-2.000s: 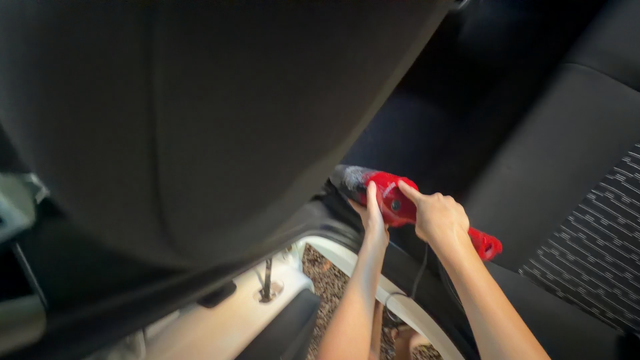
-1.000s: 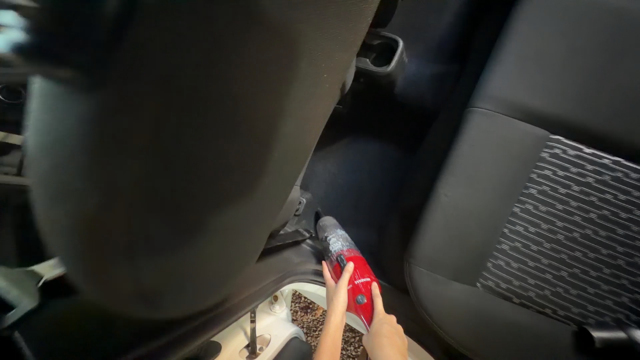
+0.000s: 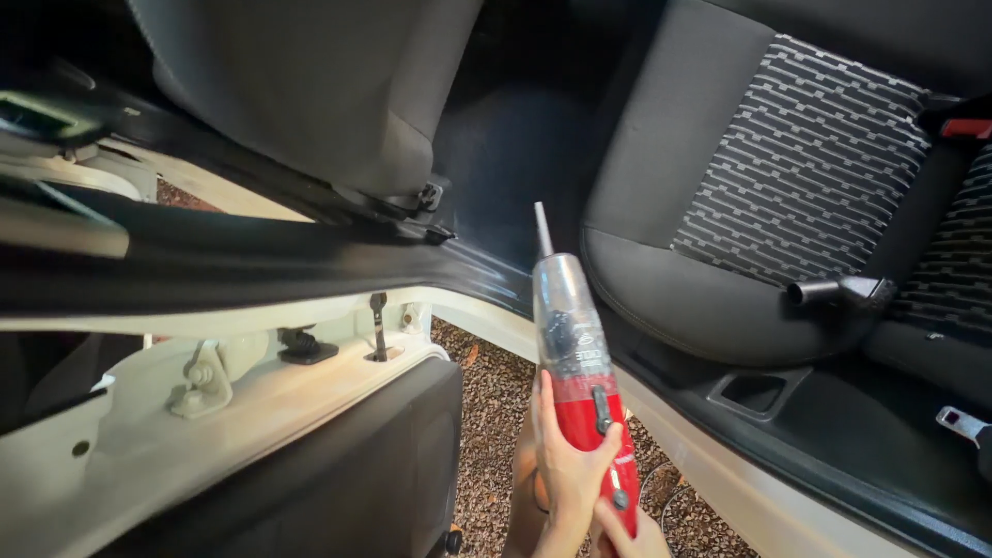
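Observation:
A red handheld vacuum cleaner (image 3: 577, 349) with a clear dust cup and a narrow nozzle points up and away over the car's door sill. My left hand (image 3: 570, 457) wraps its red body, with the thumb near the grey switch. Lower down, my right hand (image 3: 632, 535) grips the rear part and is partly cut off by the frame's bottom edge. The nozzle tip stands over the dark rear footwell (image 3: 511, 170). On the patterned rear seat (image 3: 806, 155) lies a black brush attachment (image 3: 841, 291).
The front seat's back (image 3: 310, 85) is at the upper left, above the black sill trim. An opened car door (image 3: 325, 465) fills the lower left. Gravel (image 3: 488, 434) and a cable show below the sill. A red seat-belt buckle (image 3: 966, 129) is at the right.
The vacuum has come away from the base of the front seat, back toward the door opening. More of the rear seat, with the brush attachment, now shows as the view has shifted.

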